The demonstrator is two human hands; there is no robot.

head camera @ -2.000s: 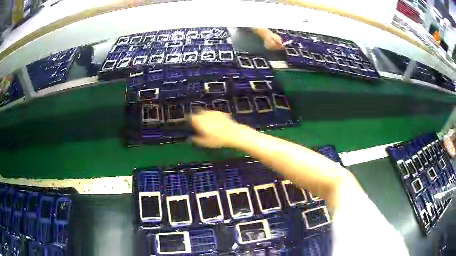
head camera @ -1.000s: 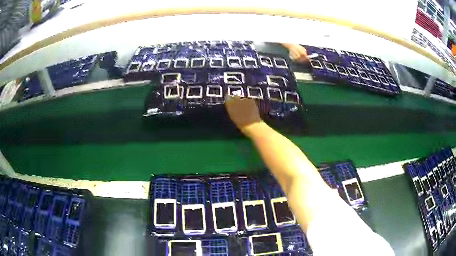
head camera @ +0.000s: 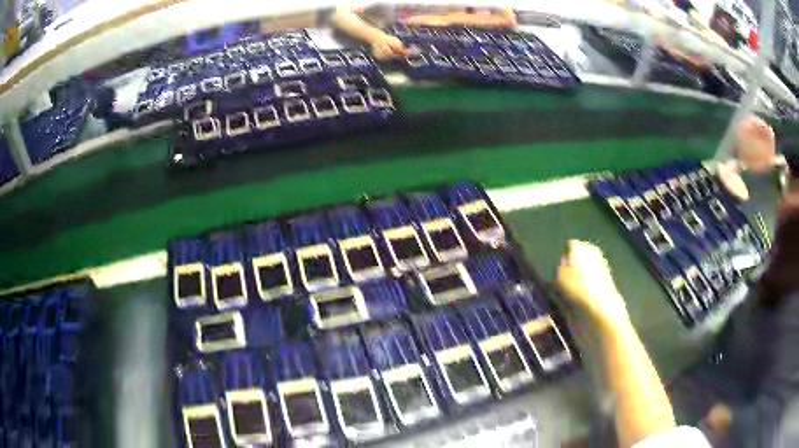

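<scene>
A black blister tray (head camera: 302, 337) lies on the bench in front of me, holding rows of blue front housings (head camera: 359, 254) with dark windows in pale frames. A few housings lie sideways between the rows. My right hand (head camera: 589, 273) is just beyond the tray's right edge, over the dark green bench. Its fingers are curled and blurred, and I cannot tell whether they hold anything. My left hand is out of the picture. A pale sheet with small marks (head camera: 491, 439) shows at the tray's lower edge.
A green conveyor belt (head camera: 456, 144) runs beyond the bench, with another housing tray (head camera: 280, 122) at its far side. More trays lie at left (head camera: 44, 350) and right (head camera: 670, 232). A neighbouring person's hand (head camera: 755, 144) is at the right. Another person's hand (head camera: 385, 44) touches a far tray.
My right hand has drawn back from the tray on the belt to the right of the near tray. The belt tray first moved away towards the far side. The view has shifted down and right.
</scene>
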